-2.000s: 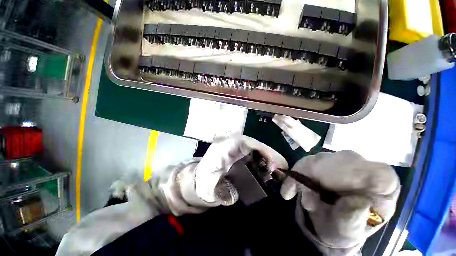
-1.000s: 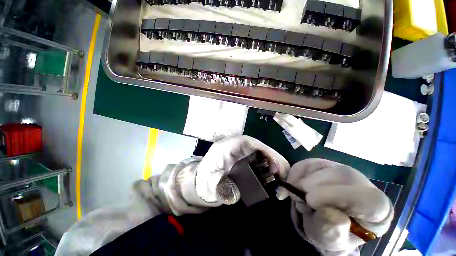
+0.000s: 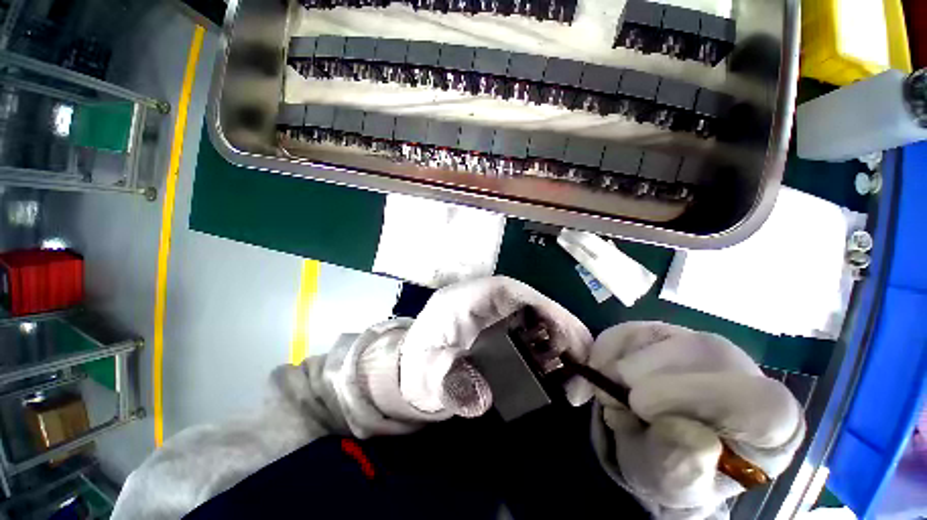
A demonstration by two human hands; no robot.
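Note:
My left hand [image 3: 476,340], in a white-grey glove, holds a black block [image 3: 510,378] between thumb and fingers, just below the tray. The block's plain grey-black face is towards me; its dark side with small shiny metal parts faces right. My right hand [image 3: 701,406], also gloved, grips a thin tool with an orange-brown handle [image 3: 743,467]. The tool's dark shaft [image 3: 608,385] points at the block's metal side. Its tip is hard to make out, so I cannot tell if it touches. Part of the handle is hidden in my right palm.
A steel tray [image 3: 488,203] with rows of black blocks [image 3: 508,73] lies beyond my hands. White sheets [image 3: 439,242] [image 3: 762,269] and a small printed packet [image 3: 610,268] lie on the green mat. A white bottle [image 3: 854,117], yellow bin [image 3: 852,41] and blue bin [image 3: 882,355] are right.
Over the two seconds, my right hand has turned slightly and more of the orange-brown handle shows. My left hand and the block have barely moved.

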